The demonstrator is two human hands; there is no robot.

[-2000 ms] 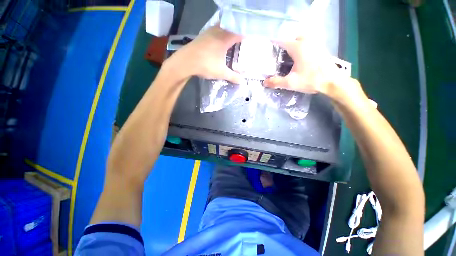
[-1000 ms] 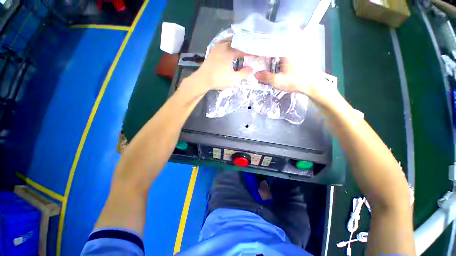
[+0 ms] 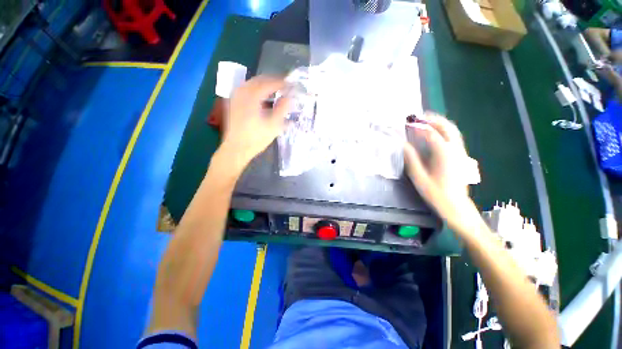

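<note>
A clear crinkled film [image 3: 297, 153] lies over the middle of the machine base [image 3: 314, 187], washed out by glare at its centre. My left hand [image 3: 256, 112] is at the film's left side, blurred, fingers apart; whether it touches the film is unclear. My right hand [image 3: 436, 160] is at the film's right side, blurred, fingers apart, with nothing seen in it. Whatever lies under the film is hidden by glare. On the front panel are a red button [image 3: 327, 230] and two green buttons [image 3: 408, 231].
A white block [image 3: 230, 78] stands on the green bench at left. White adapters with cables [image 3: 515, 235] lie at right. An open cardboard box [image 3: 485, 22] and blue basket [image 3: 608, 140] are farther right. A red stool [image 3: 140, 15] is at far left. Another person's arm shows at the right edge.
My hands have moved apart from the centre of the film, one to each side. The view has shifted, so the adapters and blue basket at right now show.
</note>
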